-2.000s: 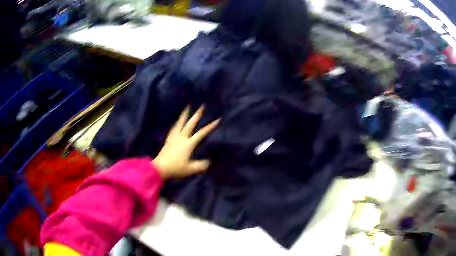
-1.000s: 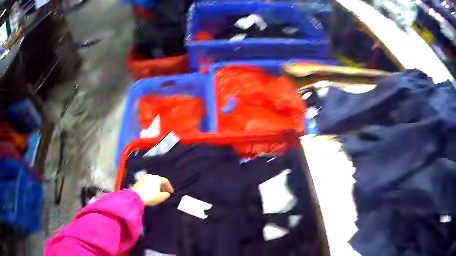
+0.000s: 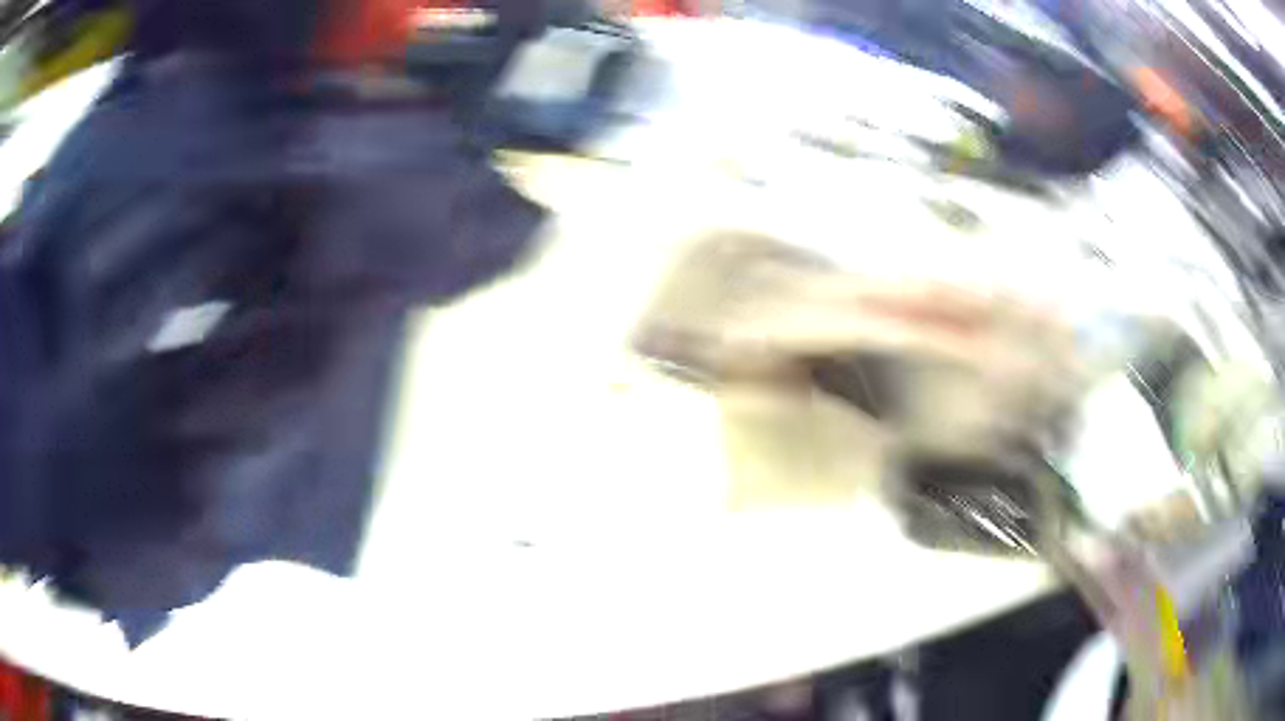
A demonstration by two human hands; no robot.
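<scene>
The dark navy garment [image 3: 268, 409] lies spread over the left part of the white table [image 3: 564, 493], its edge ragged near the table's front. A small white label [image 3: 189, 325] shows on it. The sewing machine head [image 3: 846, 310] stands on the right part of the table, badly blurred by motion, with reddish lettering along it. Neither of my hands is in the picture. Fine details of the machine cannot be made out.
Something red [image 3: 364, 31] is beyond the garment at the top left. A pale shiny bundle [image 3: 557, 71] lies at the back of the table. Blurred machines and dark shapes fill the far right. The table's curved front edge runs along the bottom.
The view has swung right, from the crates to the sewing table and machine. The left hand in its pink sleeve, over the red crate before, has left the picture.
</scene>
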